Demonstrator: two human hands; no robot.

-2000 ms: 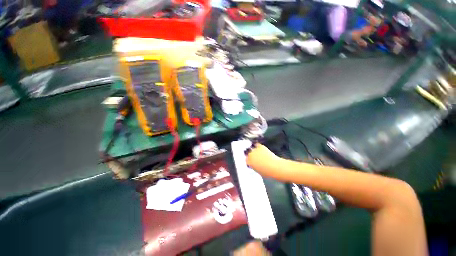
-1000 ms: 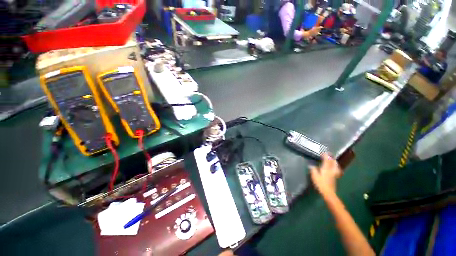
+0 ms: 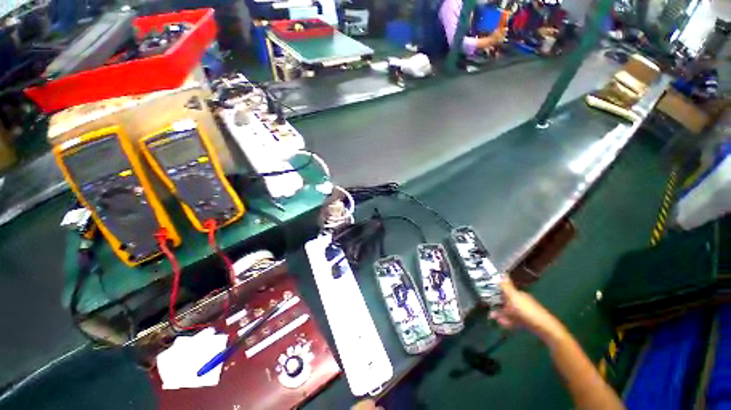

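Note:
Three long open adapter units with circuitry showing lie side by side on the green mat: a left one (image 3: 404, 304), a middle one (image 3: 440, 288) and a right one (image 3: 477, 263). My right hand (image 3: 513, 308) grips the near end of the right unit. Black cords run from the units towards the far end of a white power strip (image 3: 349, 320), where black plugs sit. Only a fingertip of my left hand (image 3: 365, 405) shows at the bottom edge by the strip; the rest is cut off.
The dark-red test panel (image 3: 276, 336) with knob, paper slips and blue pen lies left of the strip. Two yellow-edged multimeters (image 3: 116, 196) stand on the green shelf behind, below a red bin (image 3: 128, 76). A second power strip (image 3: 260, 144) is beside them. A black plug hangs near my right hand.
The right unit, earlier apart with its ribbed side up, now lies beside the other two with circuitry showing. My right hand has moved slightly left and down with it.

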